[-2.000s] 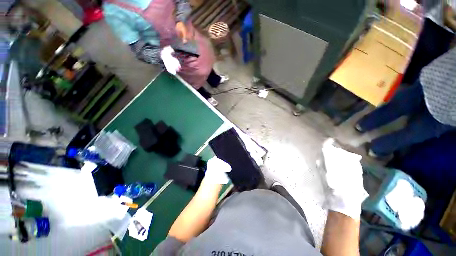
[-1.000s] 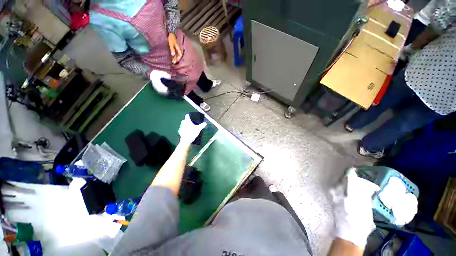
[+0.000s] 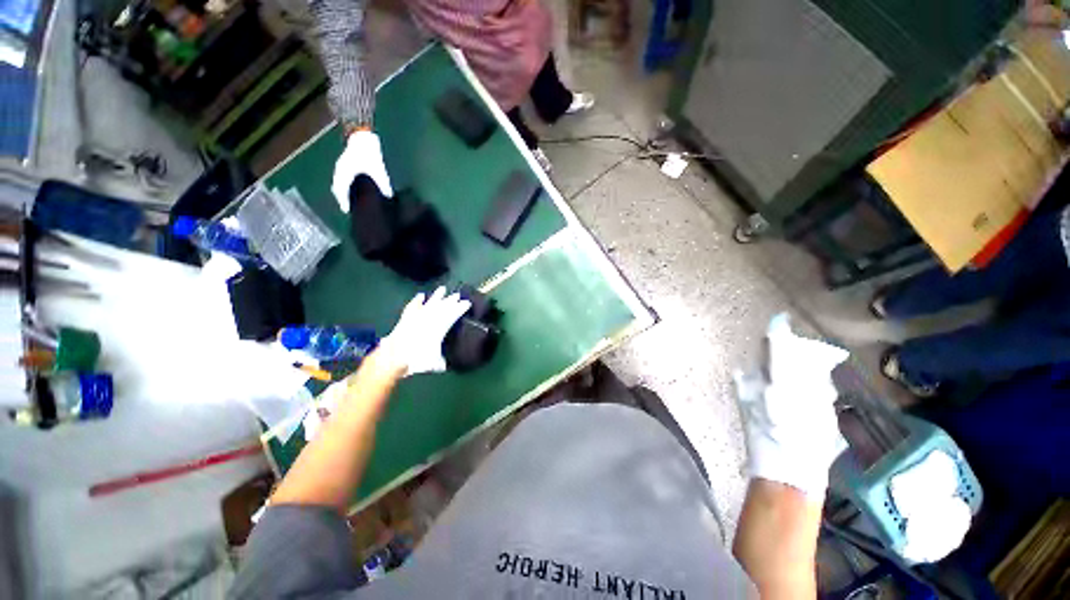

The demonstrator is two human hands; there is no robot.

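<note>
My left hand (image 3: 431,332), in a white glove, lies against a dark stack of black parts (image 3: 472,341) on the green tabletop (image 3: 563,293); its fingers are spread over the stack's left edge, and I cannot tell if they grip a part. My right hand (image 3: 793,410), also gloved, is raised over the floor at the right with crumpled white cloth that is hard to tell from the glove. One black plate (image 3: 513,208) lies alone near the table's far right edge. Another black plate (image 3: 465,117) lies farther back.
A coworker's gloved hand (image 3: 361,170) touches the middle black pile (image 3: 403,238). A clear plastic bag (image 3: 290,231) and bottles (image 3: 329,342) lie at the left. A pale blue-green stool (image 3: 868,491) with white cloths stands at the right. A machine cabinet (image 3: 784,100) stands beyond.
My left hand has moved from a black part near the far edge back to the near stack, and that part now lies released. The coworker's hand has reached the middle pile, and another plate lies behind.
</note>
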